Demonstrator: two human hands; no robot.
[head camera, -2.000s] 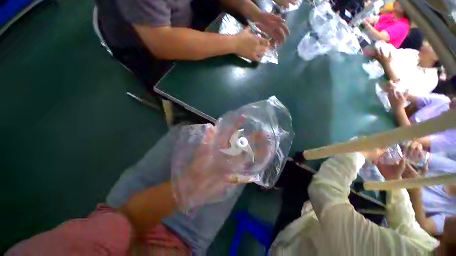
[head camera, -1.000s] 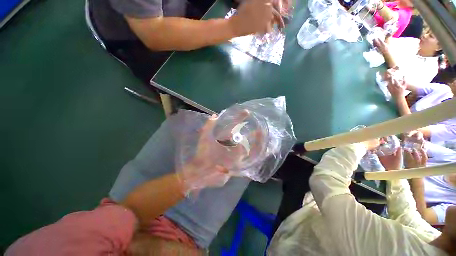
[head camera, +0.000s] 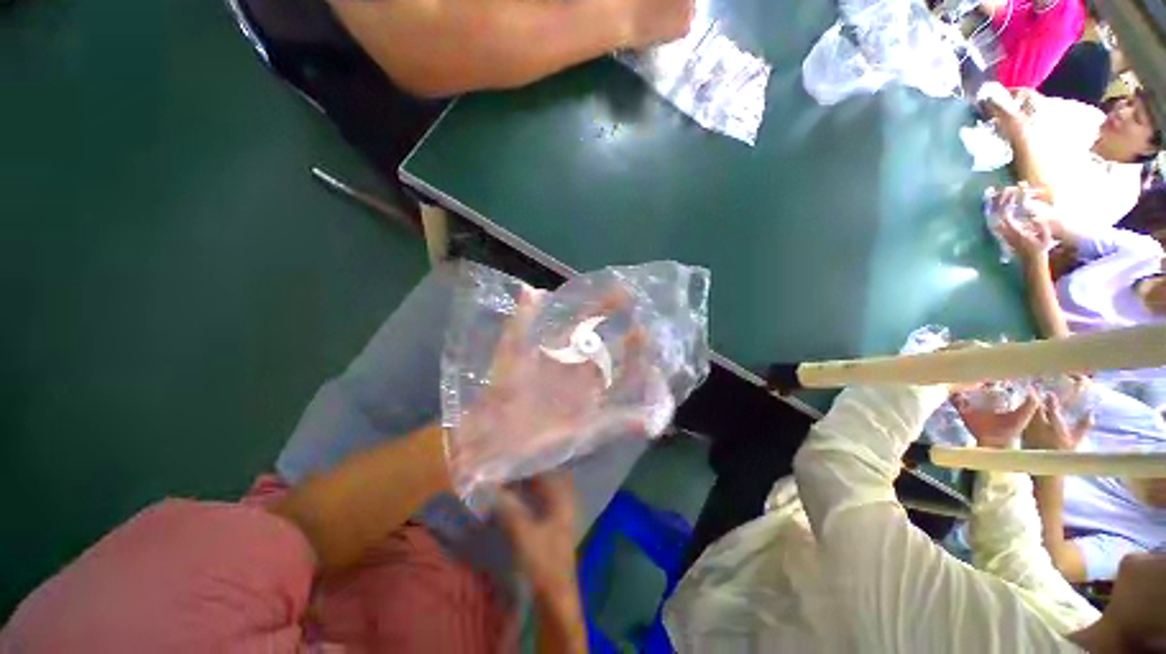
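Note:
A clear, crinkled poly bag (head camera: 492, 415) is held above the grey-trousered lap, near the table corner. A white three-armed piece (head camera: 587, 344) shows through the film. A rigid round cup cannot be made out clearly now. My left hand (head camera: 550, 383) shows through the film and holds the bag; whether it is inside or behind the film is unclear. My right hand (head camera: 544, 517) is at the bag's lower edge, blurred, and its grip cannot be told.
The green table (head camera: 614, 192) lies beyond the bag, with a shiny bag (head camera: 716, 83) near a neighbour's arm (head camera: 499, 45) and a clear heap (head camera: 882, 51). A person in a cream sleeve (head camera: 863, 473) sits at right, by cream posts (head camera: 972, 364). A blue stool (head camera: 627, 537) stands below.
My right hand has come into view at the bag's lower edge. The white piece has turned and shifted slightly left. The round outline seen around it before is less distinct.

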